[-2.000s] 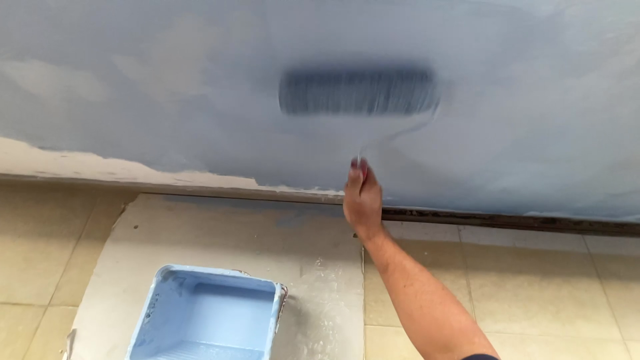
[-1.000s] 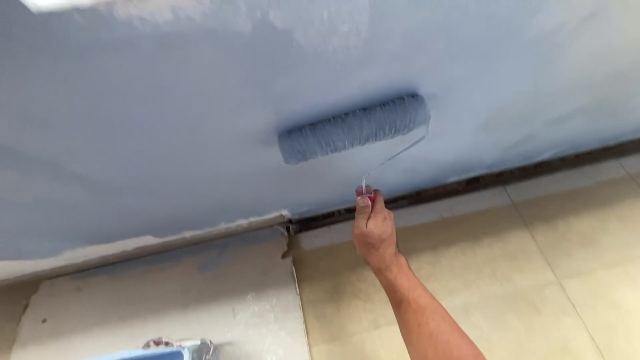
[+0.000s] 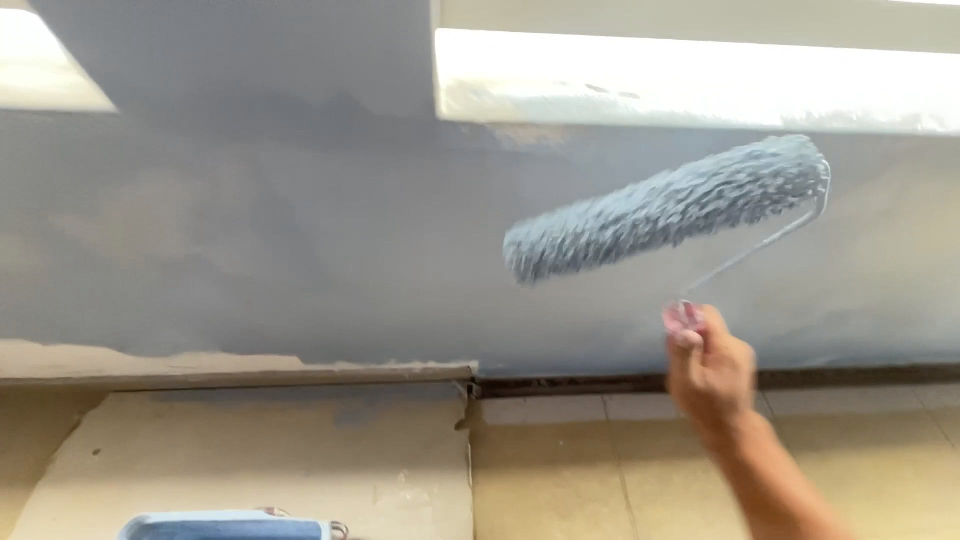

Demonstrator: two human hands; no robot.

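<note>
My right hand point(image 3: 712, 367) grips the reddish handle of a paint roller point(image 3: 667, 210), its thumb lying along the handle. The roller's shaggy sleeve is coated in blue-grey paint and tilts up toward the right, in front of the lower wall point(image 3: 300, 247). Whether the sleeve touches the wall, I cannot tell. A bent wire frame point(image 3: 757, 244) joins sleeve and handle. Uneven blue-grey paint covers the wall, with a pale strip along its foot at the left. My left hand is out of sight.
A light blue paint tray point(image 3: 232, 517) stands on a pale board point(image 3: 285, 457) on the floor at the bottom left, mostly cut off. Beige floor tiles point(image 3: 547, 480) lie right of the board. A bright window opening point(image 3: 675, 82) sits above the roller, and a dark gap runs along the wall's foot.
The view has tilted up, bringing the window opening into sight. My right hand still holds the roller; its sleeve, level two seconds ago, now slants up to the right.
</note>
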